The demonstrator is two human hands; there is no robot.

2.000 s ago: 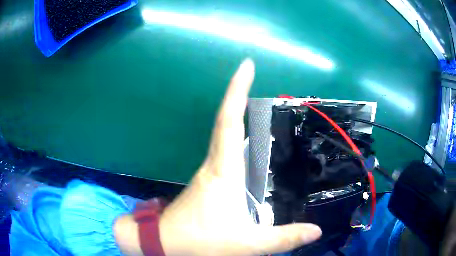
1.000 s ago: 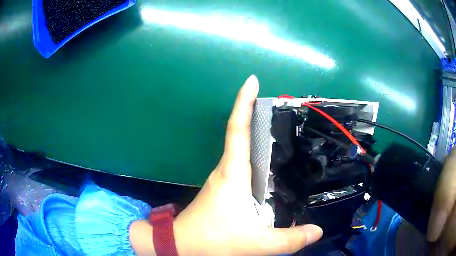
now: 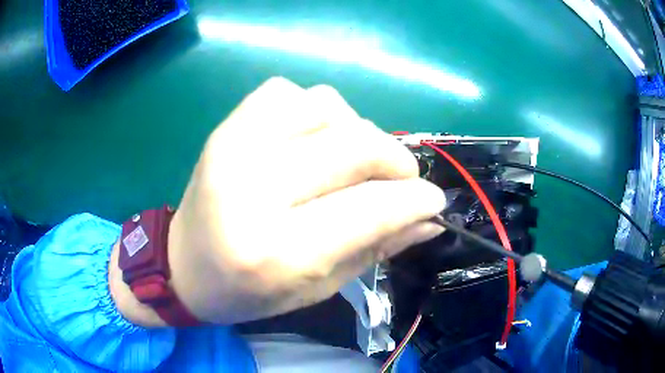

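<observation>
My left hand (image 3: pixel 306 211) is in the middle, its thumb and forefinger pinched together at the tip of the thin bit (image 3: pixel 477 239) of the electric screwdriver (image 3: pixel 627 309). Whether a screw is between the fingertips is hidden. The screwdriver comes in from the lower right, tilted, with a small round pale piece on its bit. My right hand is not in view. The part-built unit (image 3: pixel 503 193) lies behind the left hand, its black inside facing up, and its left side is mostly hidden. A red lead (image 3: pixel 485 197) curves across it.
A blue screw bin (image 3: pixel 69 76) full of black grains stands at the upper left on the green work surface (image 3: pixel 131 146). A black cable (image 3: pixel 590 186) runs from the unit to the right. Thin wires (image 3: pixel 405 342) hang at the unit's lower side. Metal framing is at the right edge.
My left hand has left the unit's left side and closed its fingers at the bit tip above the unit. The screwdriver has moved lower right. My right hand has gone out of view.
</observation>
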